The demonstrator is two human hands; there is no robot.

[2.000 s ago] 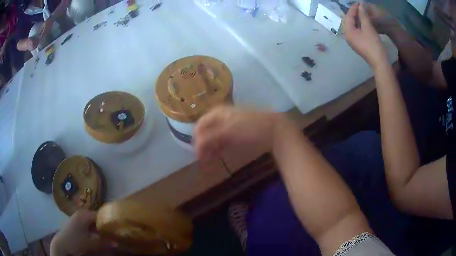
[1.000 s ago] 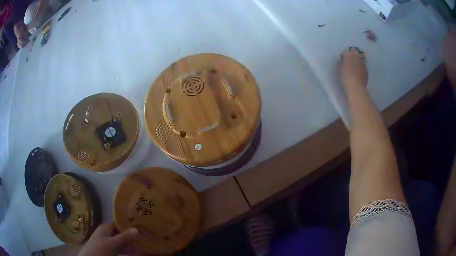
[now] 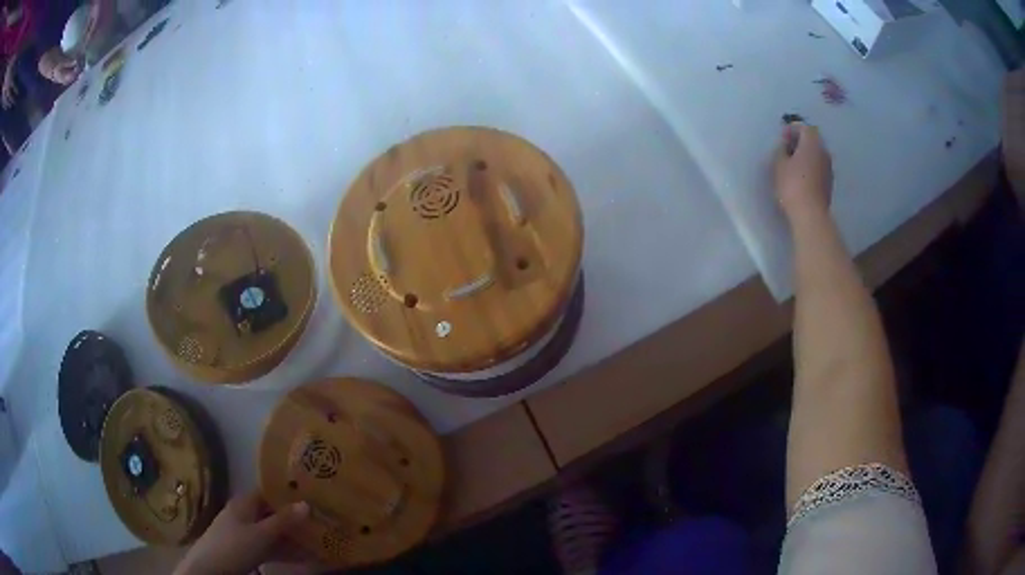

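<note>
My left hand holds a wood-grain bottom shell by its lower left edge, thumb on the outer face, over the table's near edge. The outer face with its round vent grille is up. My right hand is stretched out to the right over the white sheet, fingers curled together. A small dark part shows at its fingertips; whether the fingers grip it cannot be told.
Stacked shells stand at the centre. An open shell with a fan lies left of them. Another open shell and a dark cover are at lower left. A white carton is at upper right. Another person's arm is at far right.
My right hand has moved from beside the stacked shells out to the small dark parts at right, then drawn back slightly. The held shell has turned its vent face up.
</note>
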